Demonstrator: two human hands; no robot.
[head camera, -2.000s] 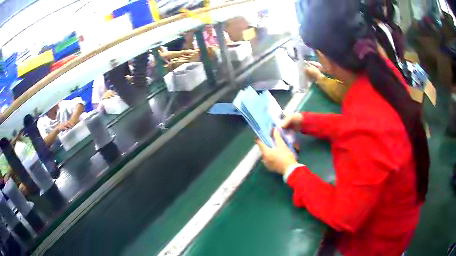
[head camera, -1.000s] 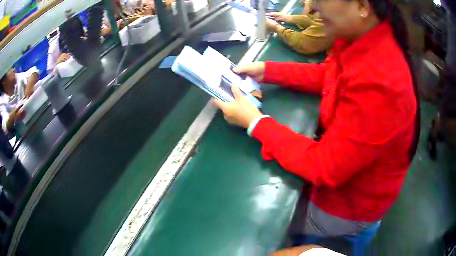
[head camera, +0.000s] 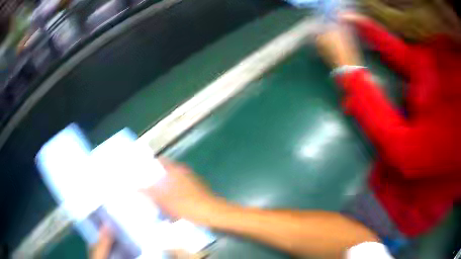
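White and pale blue carton blanks (head camera: 119, 182) are spread at the lower left, strongly blurred and overexposed. Two rounded top flaps stick up, and a grey-violet panel shows lower down. My right hand (head camera: 179, 192) reaches in from the lower right, its fingers on the right part of the blanks. My left hand (head camera: 103, 244) shows only as a blurred finger or thumb over the lower part of the blanks; the rest is cut off or hidden. A small tan patch shows at the blanks' lower edge; I cannot tell what it is.
A person in red (head camera: 404, 126) sits at the right, hands on blurred pale blue pieces (head camera: 323, 6) at the top. The glossy green worktop (head camera: 283, 136) lies between us. Beyond the scuffed white rail (head camera: 222, 91) runs a dark conveyor belt (head camera: 141, 66).
The view has swung down and left. My hands and the blanks have come into view at the lower left, while the person in red has shifted up and right.
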